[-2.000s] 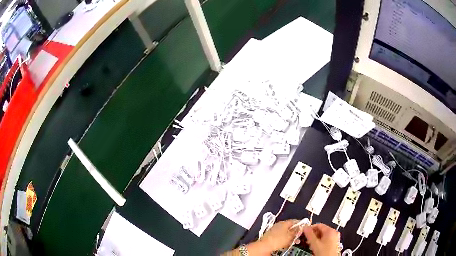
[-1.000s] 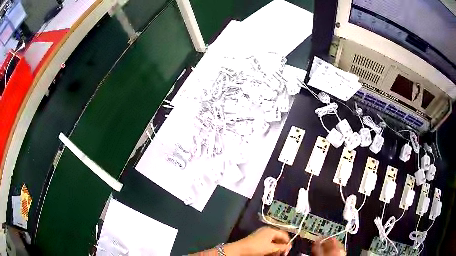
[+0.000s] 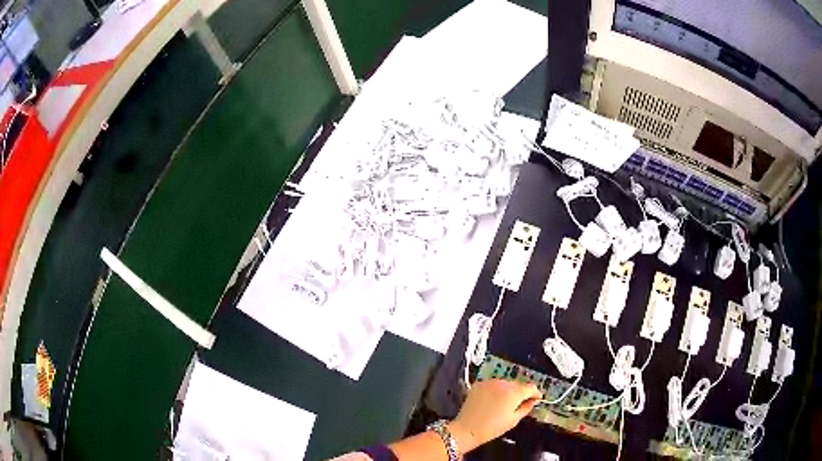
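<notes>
My left hand (image 3: 494,411), with a bracelet at the wrist, is over the green test connection board (image 3: 590,407). Its fingertips are pinched together where a thin white output cord (image 3: 572,389) ends at the board; the connector is hidden. That cord leads up to a tied coil (image 3: 563,357) below the second socket. My right hand is out of the picture. A row of cream test sockets (image 3: 563,273) stands on the black bench, with white power adapters (image 3: 613,304) plugged in. More coiled cords (image 3: 479,338) lie between sockets and boards.
A heap of white adapters (image 3: 424,194) lies on white paper sheets (image 3: 365,347). More adapters (image 3: 622,241) lie behind the sockets, before the beige tester (image 3: 671,117). A second green board (image 3: 712,438) is at lower right. The green conveyor (image 3: 198,225) runs left, crossed by a white bar (image 3: 158,302).
My hands worked together by the first sockets, then moved down to the board. My right hand has now left the picture; my left hand is on the board. The view has shifted.
</notes>
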